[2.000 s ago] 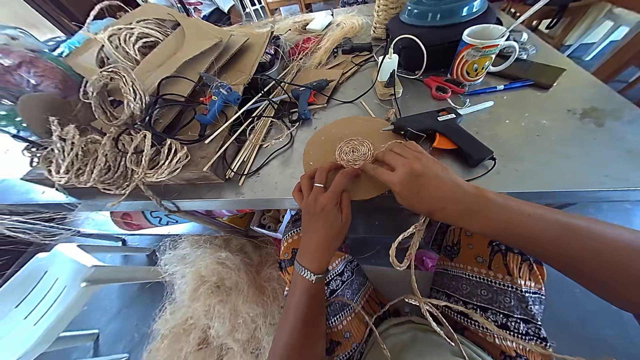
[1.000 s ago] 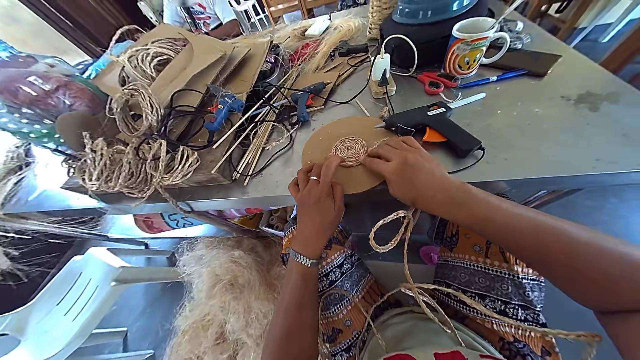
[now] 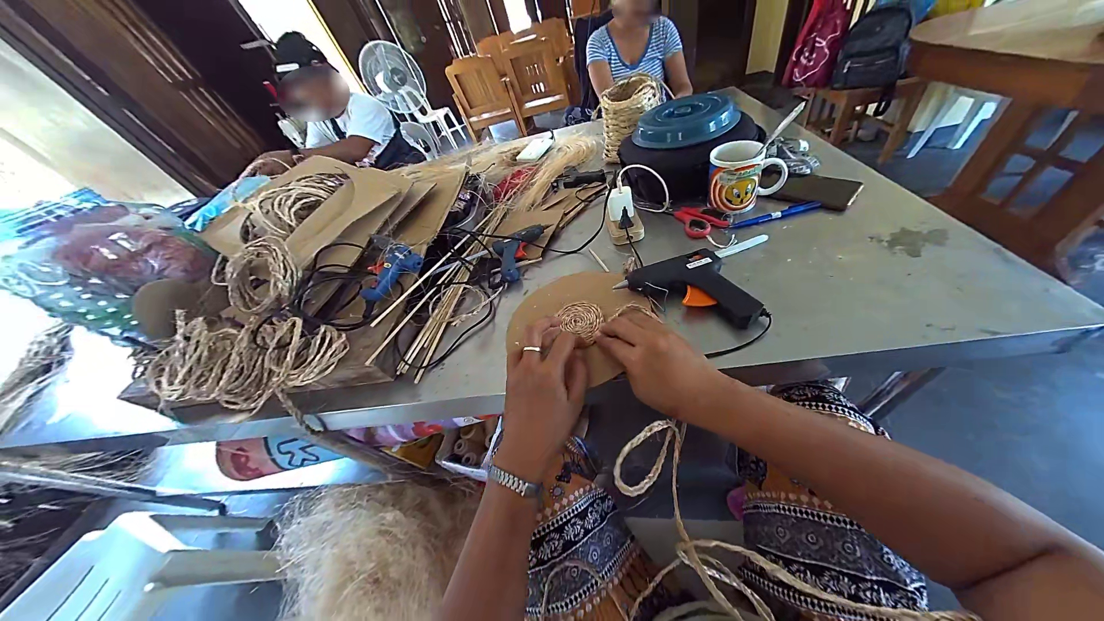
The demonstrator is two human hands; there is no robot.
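Note:
A round cardboard disc [image 3: 539, 302] lies at the table's front edge with a flat spiral of braided natural-fibre cord [image 3: 580, 321] on its middle. My left hand [image 3: 545, 371], wearing a ring, presses its fingertips at the spiral's lower left edge. The fingers of my right hand [image 3: 651, 358] pinch the cord at the spiral's right side. From there the loose cord [image 3: 677, 483] hangs in a loop and runs over my lap. A black glue gun [image 3: 690, 280] with an orange trigger lies just right of the disc, its nozzle pointing at it.
Coiled cords [image 3: 246, 362], cardboard sheets, thin sticks [image 3: 440, 319] and two blue glue guns [image 3: 392, 272] crowd the left. Behind are a power adapter [image 3: 621, 211], red scissors [image 3: 694, 222], a pen [image 3: 776, 214] and a mug [image 3: 735, 177]. Two people sit across the table. Loose fibre [image 3: 371, 552] lies below.
The view has tilted up and shows more of the room and both people. My hands stay at the spiral, with the cord still at my right fingers.

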